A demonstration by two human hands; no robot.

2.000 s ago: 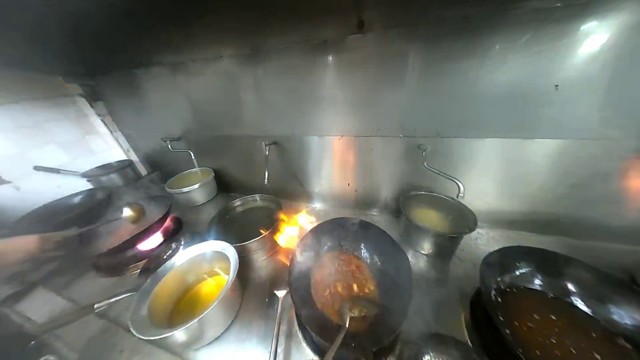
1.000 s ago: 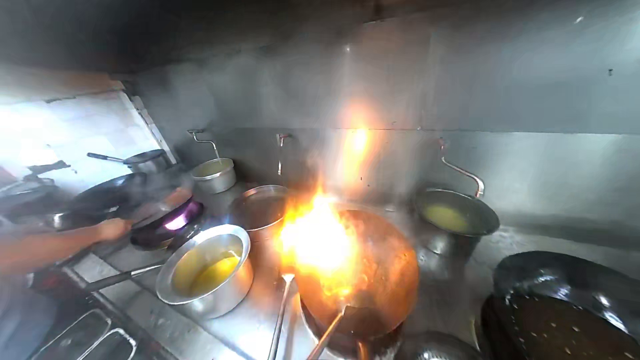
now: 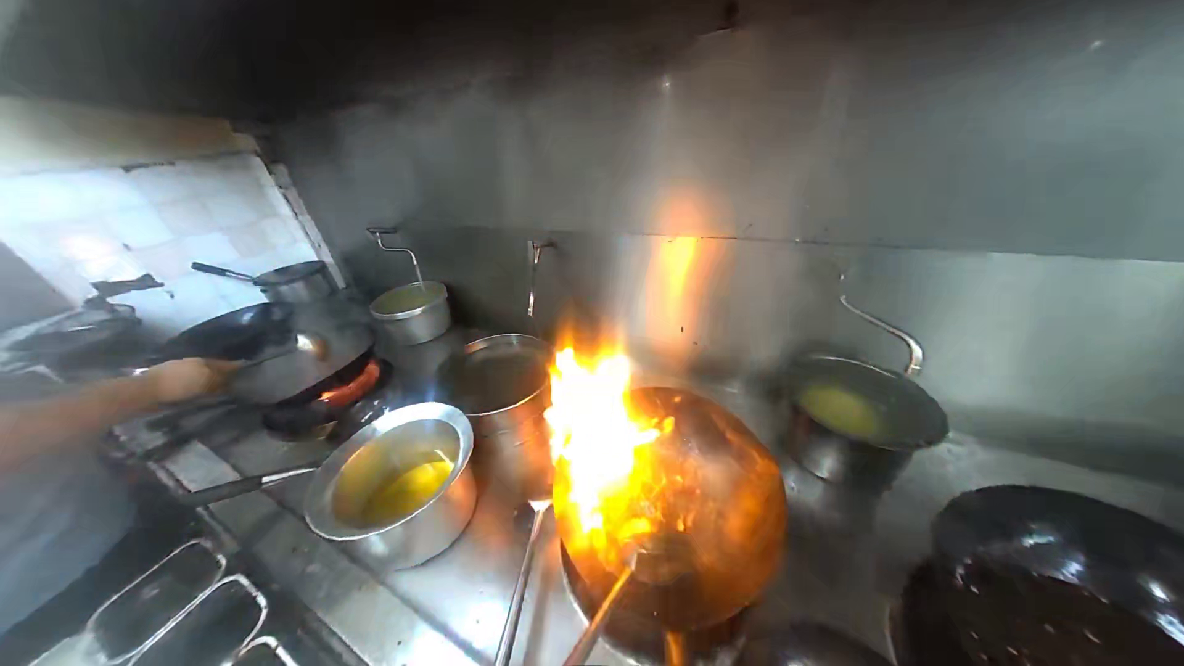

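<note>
Neither of my hands shows in the head view. Nearest the camera, a wok [image 3: 731,499] sits tilted over a burner, with tall flames [image 3: 597,444] rising from its left side. A ladle [image 3: 606,610] reaches into this wok from the bottom edge; who holds it is out of sight. Left of the wok, a long-handled metal utensil [image 3: 523,583] lies on the steel cooktop. Beside it stands a metal pot [image 3: 435,518] of yellow liquid, its handle pointing left. Another wok [image 3: 1045,527] with dark contents is at the lower right.
At the left, a co-worker's hand [image 3: 190,379] is at a smoking pan [image 3: 305,365] over a glowing burner. Behind are a pot of greenish liquid [image 3: 837,444], a wide round pan [image 3: 504,375] and a smaller pot [image 3: 412,314]. Wire racks [image 3: 199,601] stand at the lower left.
Small flames beside the near wok have grown into a tall blaze over its left side. The co-worker's arm shows more plainly at the left. The view has shifted somewhat left.
</note>
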